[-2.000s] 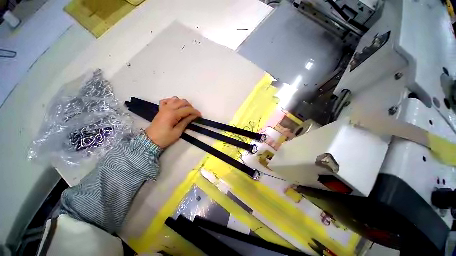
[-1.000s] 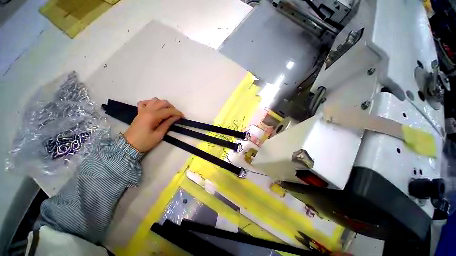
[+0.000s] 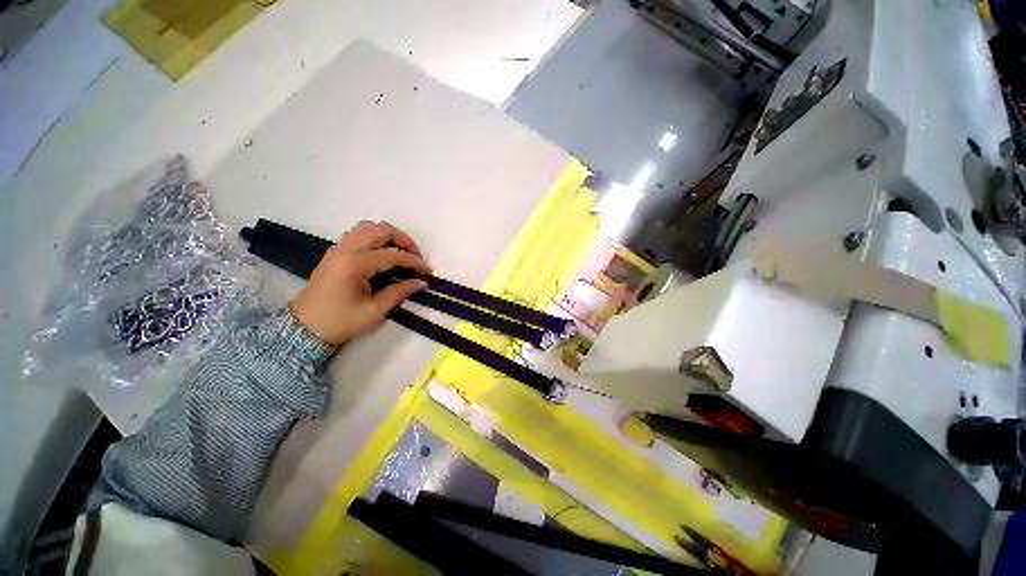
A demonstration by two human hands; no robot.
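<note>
My left hand [image 3: 362, 281] lies over several black straps [image 3: 478, 349] left of the sewing machine head [image 3: 720, 349]. Its thumb and fingers pinch the straps near their middle. The straps fan out to the right, three ends showing, each with a small silver metal ring [image 3: 555, 389] on the yellow tape or beside it. The two upper straps lie close together; the lower one lies apart. Their other ends are bunched left of my hand. My right hand is not in view. The needle area is hidden behind the machine head.
A clear bag of rings [image 3: 169, 315] lies at the left. Yellow tape [image 3: 540, 248] edges the board. More black straps [image 3: 450, 540] lie at the bottom, with snips [image 3: 714, 549] near their right end. A yellowish sheet [image 3: 186, 34] lies at the far left.
The upper strap's ringed end has moved down close to the middle strap's. My left hand's fingers have shifted on the straps. The camera view has shifted a little.
</note>
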